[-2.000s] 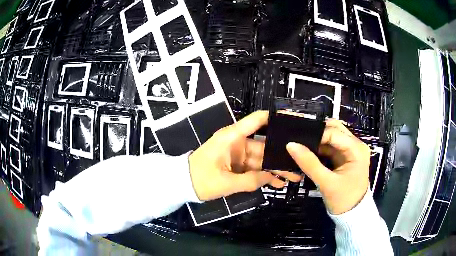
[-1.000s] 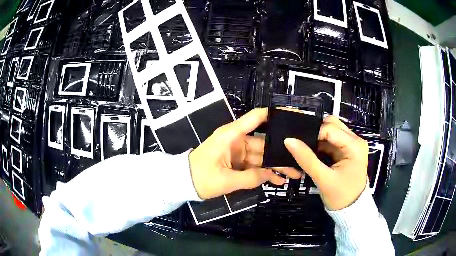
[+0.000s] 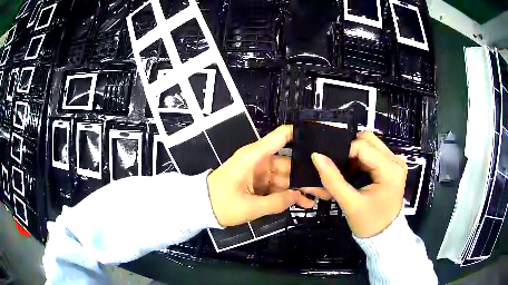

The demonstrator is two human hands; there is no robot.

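My left hand [image 3: 245, 181] and my right hand [image 3: 370, 181] hold a black unit [image 3: 318, 146] between them, right of the view's centre. The right thumb lies flat on its dark face; the left fingers grip its left side and reach under its lower edge. A black piece seems to cover the face, but its edges are hard to tell. The adhesive sheet [image 3: 225, 136] lies slanted under my left hand. Its upper cells are open windows and its lower cells are black.
A glossy black blister tray [image 3: 253, 92] spreads under the sheet, with white-bordered parts [image 3: 125, 155] in its pockets. A stack of fresh sheets [image 3: 473, 167] lies at the right. A small grey-clear scrap [image 3: 447, 158] lies between tray and stack. Something red [image 3: 21, 228] shows at the lower left edge.
Both hands stay on the unit. The pale strip near the unit's top edge, visible earlier, no longer shows. The whole view has shifted slightly.
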